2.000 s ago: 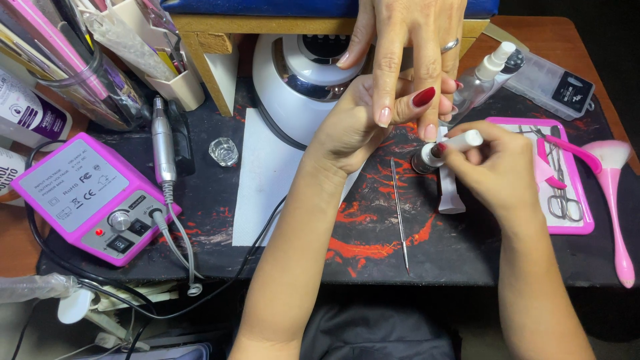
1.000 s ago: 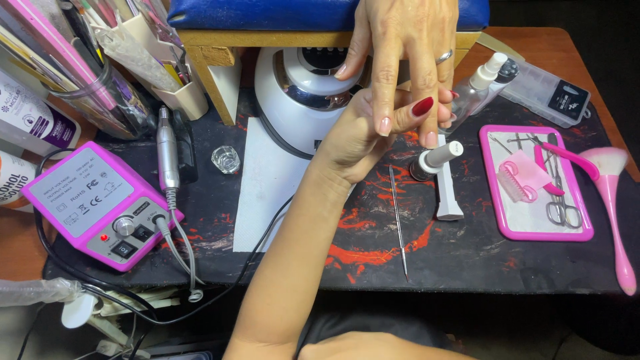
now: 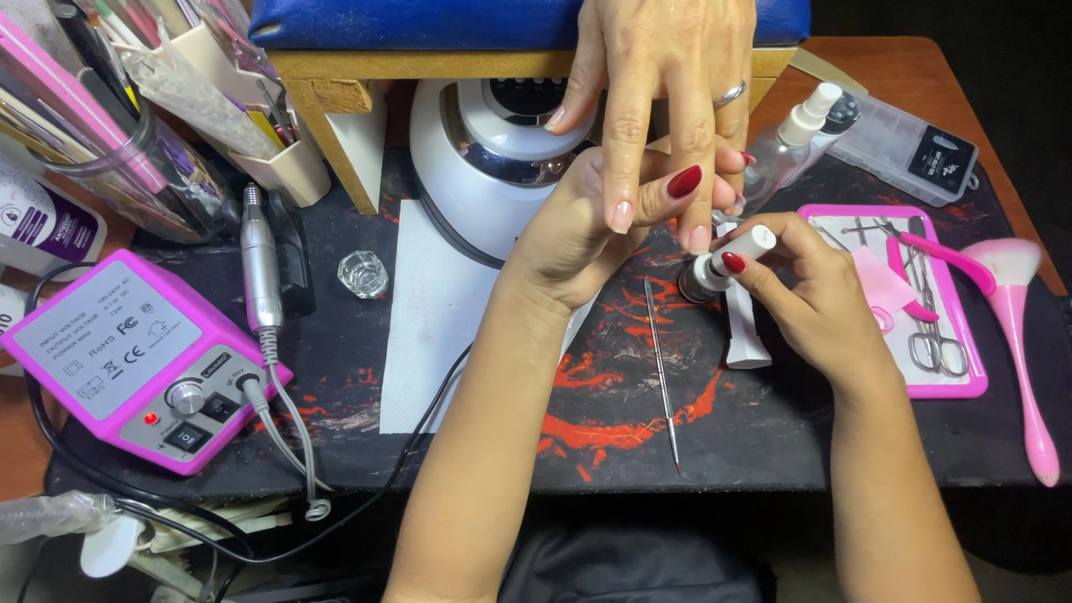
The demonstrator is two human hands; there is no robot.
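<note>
My left hand (image 3: pixel 586 226), with red nails, holds the fingers of another person's hand (image 3: pixel 678 92), which wears a silver ring and hangs over the edge of a blue cushion (image 3: pixel 435 25). My right hand (image 3: pixel 804 293) grips the white cap (image 3: pixel 748 249) of a nail polish bottle (image 3: pixel 702 280) with thumb and fingers; whether the cap is off the bottle's neck I cannot tell. Beside the bottle lies a white tube-like item (image 3: pixel 744 327), partly covered by my fingers. A thin metal nail tool (image 3: pixel 662 373) lies on the dark mat, between my forearms.
At left are a pink nail drill machine (image 3: pixel 151 360), its silver handpiece (image 3: pixel 260 260) and a glass dappen dish (image 3: pixel 363 274). A white nail lamp (image 3: pixel 469 184) sits under the wooden stand. Right are a spray bottle (image 3: pixel 787 151), a pink-rimmed tray (image 3: pixel 946 389) with scissors and a pink brush (image 3: pixel 1017 352).
My right hand was away from the bottle one second ago, low near my left forearm; now it is back at the bottle's white cap. My left hand keeps hold of the other person's fingers.
</note>
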